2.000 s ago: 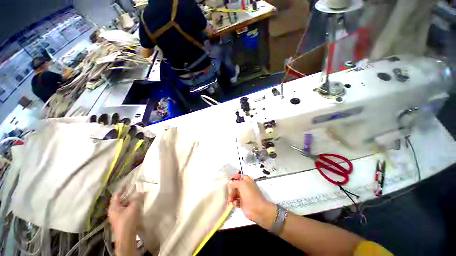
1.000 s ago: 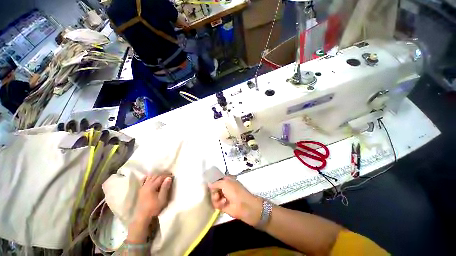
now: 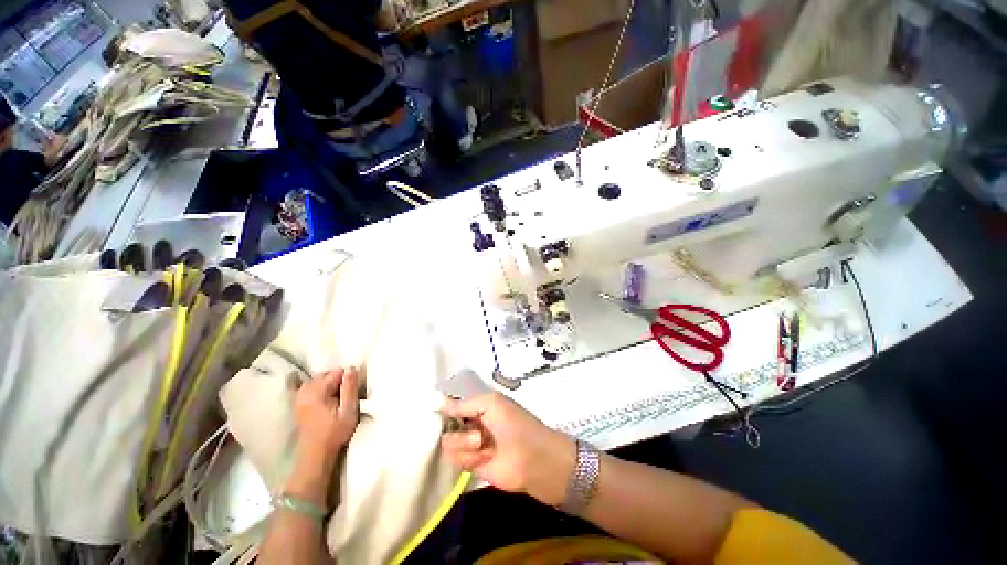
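Observation:
A beige fabric panel [image 3: 392,464] with a yellow line along its right edge lies over the table's front edge, left of the needle area. A grey piece [image 3: 466,384] shows at its top right corner. My right hand [image 3: 491,439] pinches the panel at that corner, thumb and fingers together. My left hand [image 3: 327,414] is on the panel's left part with its fingers bunched on the cloth. The sewing machine's needle area [image 3: 541,320] is right of the panel and apart from both hands.
A stack of beige panels [image 3: 83,397] with yellow lines and dark curled ends is at left. Red-handled scissors [image 3: 690,337], a purple item [image 3: 633,283] and red-black snips [image 3: 787,351] lie right of the needle. A person [image 3: 331,66] stands behind a blue bin [image 3: 289,215].
My left hand has gone from a blurred position at lower left onto the panel, its fingers now drawn in. My right hand keeps the corner, slightly lower left. The view has shifted.

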